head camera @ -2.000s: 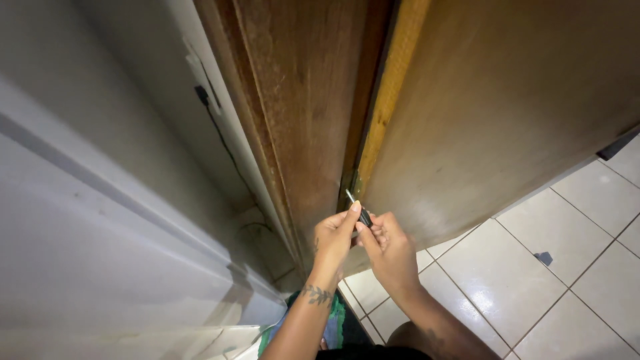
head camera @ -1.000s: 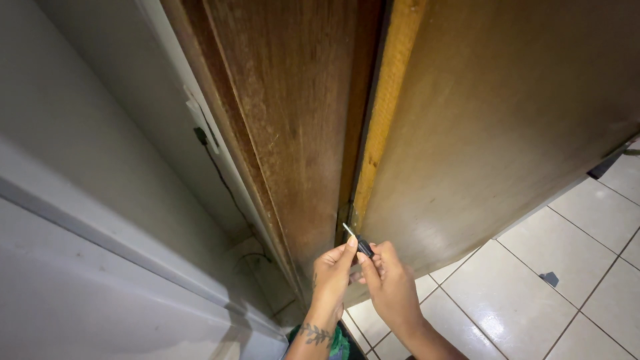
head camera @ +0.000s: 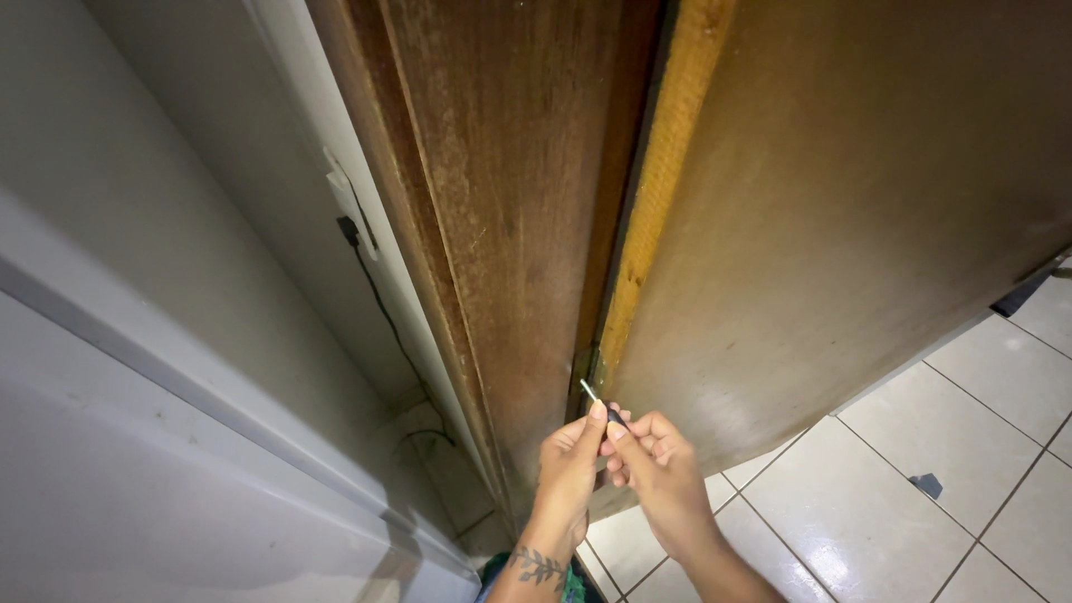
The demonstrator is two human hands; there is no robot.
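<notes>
A small screwdriver with a dark handle is held between my two hands, its bright shaft pointing up and left. My left hand pinches it near the shaft with thumb and finger. My right hand grips the handle. The tip lies at or just in front of a metal hinge low in the gap between the brown door frame and the wooden door; contact cannot be told. The door's bare yellowish edge faces the gap.
A pale appliance or cabinet panel stands on the left. Behind it a black plug sits at a wall outlet, its cord hanging down to the floor. White floor tiles lie at the lower right, with a small grey piece on them.
Both hands stay together on the screwdriver near the hinge. The view has shifted somewhat; no other plain change shows.
</notes>
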